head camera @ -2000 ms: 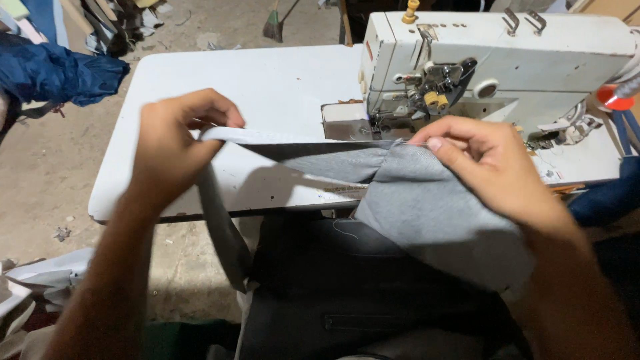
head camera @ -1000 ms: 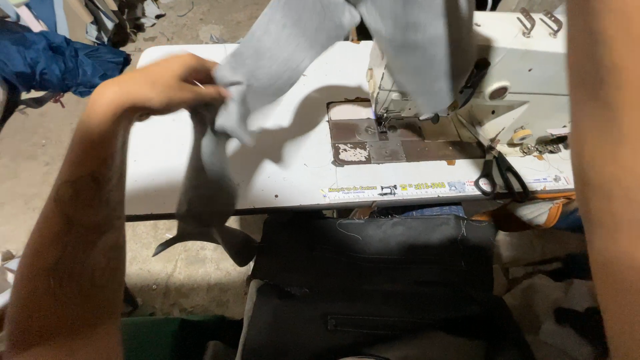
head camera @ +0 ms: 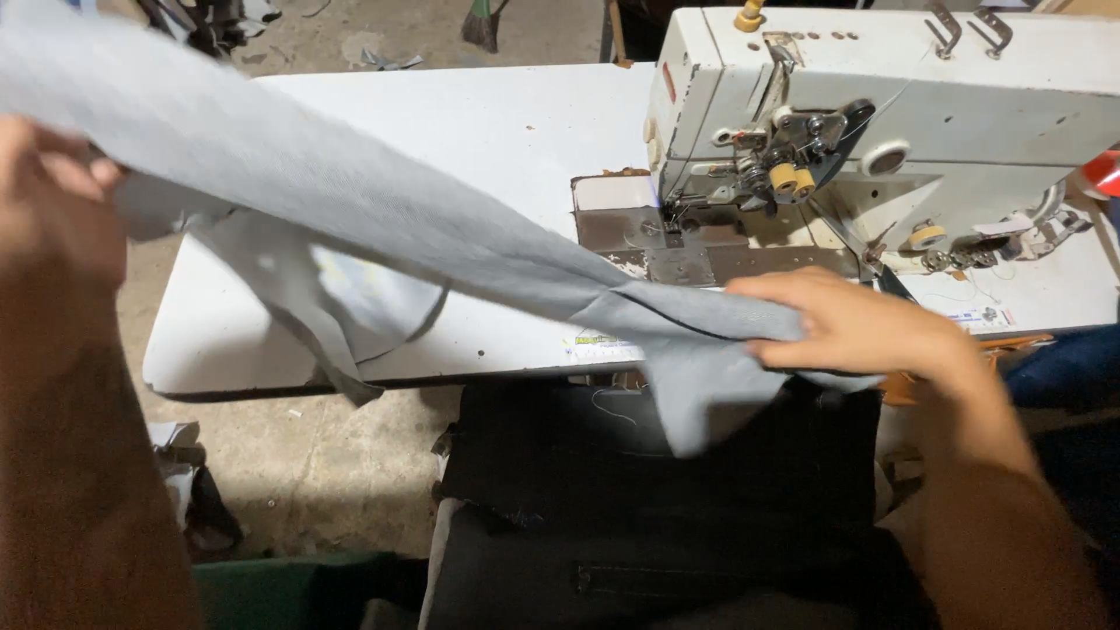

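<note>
A long piece of grey fabric (head camera: 394, 201) stretches slantwise across the view between my two hands. At the left edge my left hand (head camera: 57, 201) grips its upper end, and a loose strip of it hangs over the table. My right hand (head camera: 840, 324) pinches the lower end at the table's front edge, just in front of the industrial sewing machine (head camera: 875, 114). A pointed flap of the fabric droops below that hand. The machine's needle and presser foot (head camera: 672, 219) stand bare of the grey fabric.
The white sewing table (head camera: 516, 131) bears a printed measuring strip (head camera: 604, 348). Scissors (head camera: 844, 232) lean beside the machine, partly behind my right hand. Black fabric (head camera: 665, 472) covers the space below the table's front edge. Scraps and a brush (head camera: 481, 24) are on the floor.
The grey fabric, raised in front of the machine a second ago, now spans slantwise between my hands. My left hand has moved left; my right hand has come down into view.
</note>
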